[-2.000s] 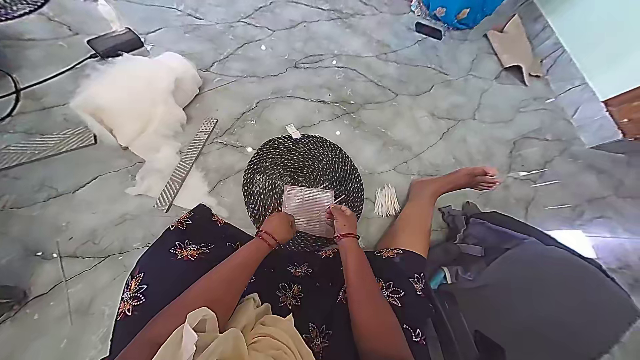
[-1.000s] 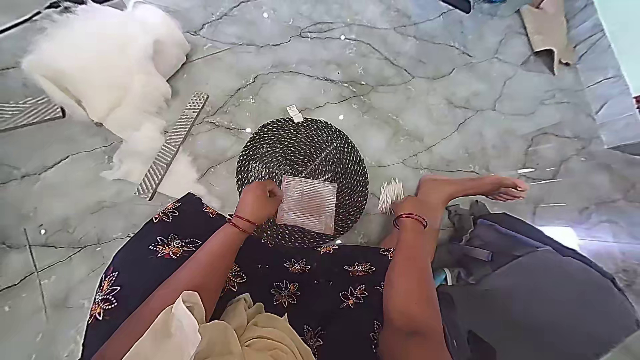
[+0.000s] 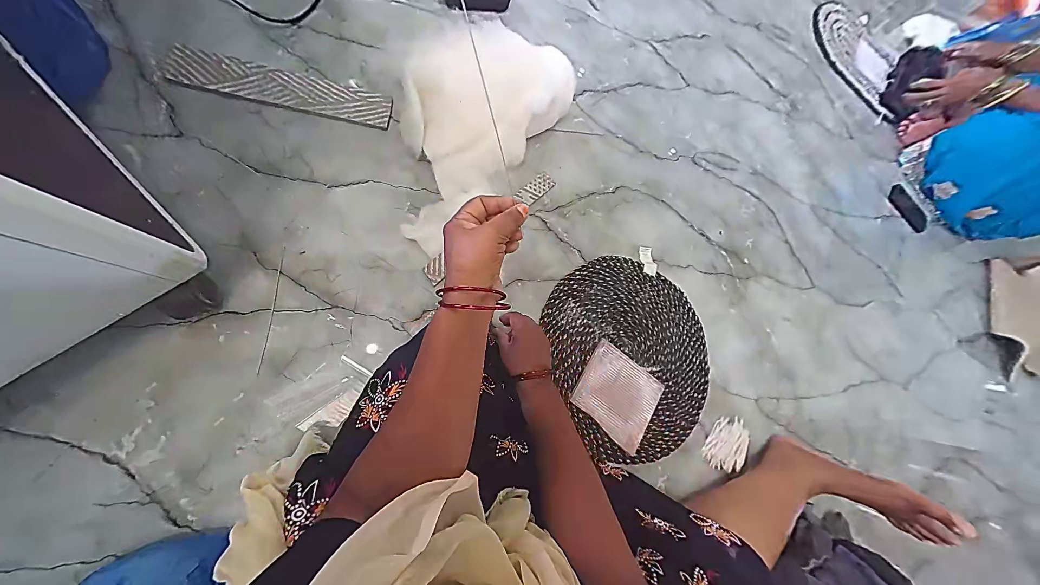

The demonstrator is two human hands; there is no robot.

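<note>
My left hand (image 3: pixel 485 240) is raised in front of me, its thumb and fingers pinching a thin thread or wire (image 3: pixel 487 89) that runs up past the top edge. Below it, close to my lap, my right hand (image 3: pixel 524 345) has curled fingers; whether anything is inside cannot be seen. To the right of that hand lies a round, dark braided mat (image 3: pixel 626 305) with a small white tag. A pale pinkish ribbed square (image 3: pixel 619 396) rests on the mat. Beside the mat's lower right edge is a bundle of short white sticks (image 3: pixel 725 445).
White fluffy fibre (image 3: pixel 479 106) spreads over the marble floor, near a patterned strip (image 3: pixel 280 88) and a narrower one (image 3: pixel 536 188) partly behind my left hand. A white-edged cabinet (image 3: pixel 89 260) stands at left. Another person's hands (image 3: pixel 951 85) are at upper right, near a black phone-like object (image 3: pixel 907 208).
My left hand has left the ribbed square and is raised with the thread or wire. My right hand has moved from beside the white sticks to my lap. The view has swung left.
</note>
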